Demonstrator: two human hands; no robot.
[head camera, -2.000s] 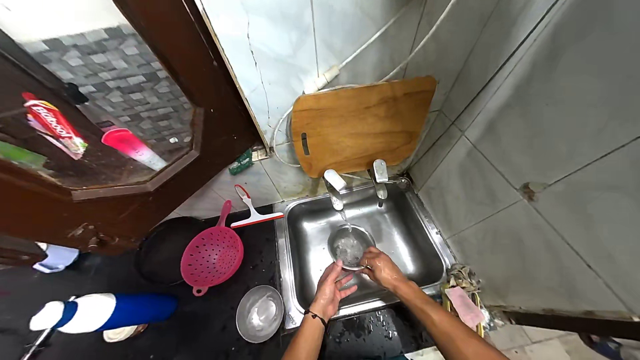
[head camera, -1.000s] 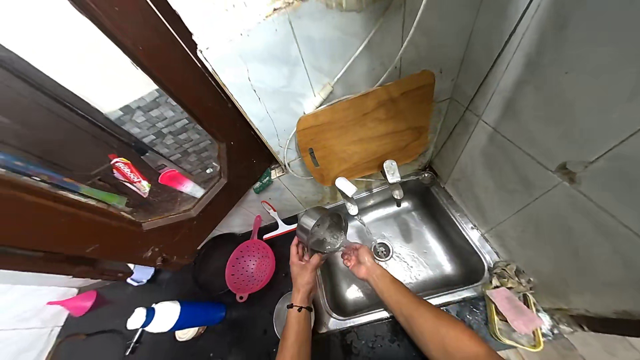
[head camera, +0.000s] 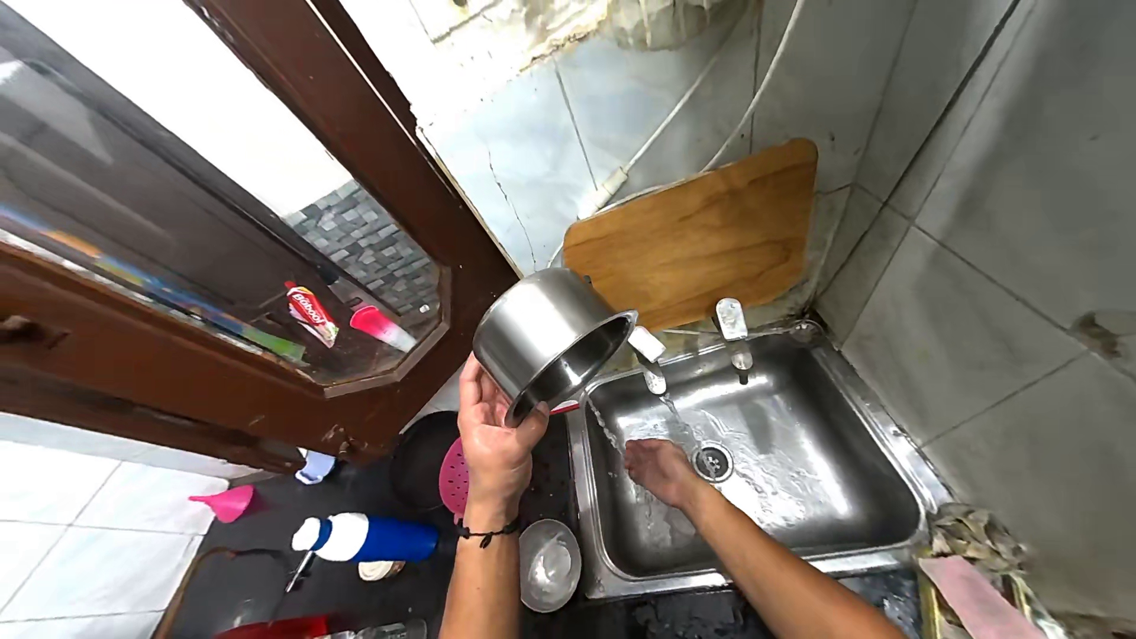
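Note:
My left hand grips the rim of a stainless steel pot, raised beyond the sink's left edge and tipped with its mouth toward the sink. Water falls from the pot's lower rim. My right hand is over the left part of the steel sink, palm up with its fingers together, and holds nothing. Behind it, water runs from the left tap near the drain. The second tap stands to the right.
A wooden board leans on the tiled wall behind the taps. Left of the sink are a metal bowl, a pink colander, a dark pan and a blue-and-white bottle. A pink cloth lies at the right.
My left hand has raised the pot from the sink toward the upper left and tipped it. My right hand, at the pot two seconds ago, is now apart from it. The view has shifted.

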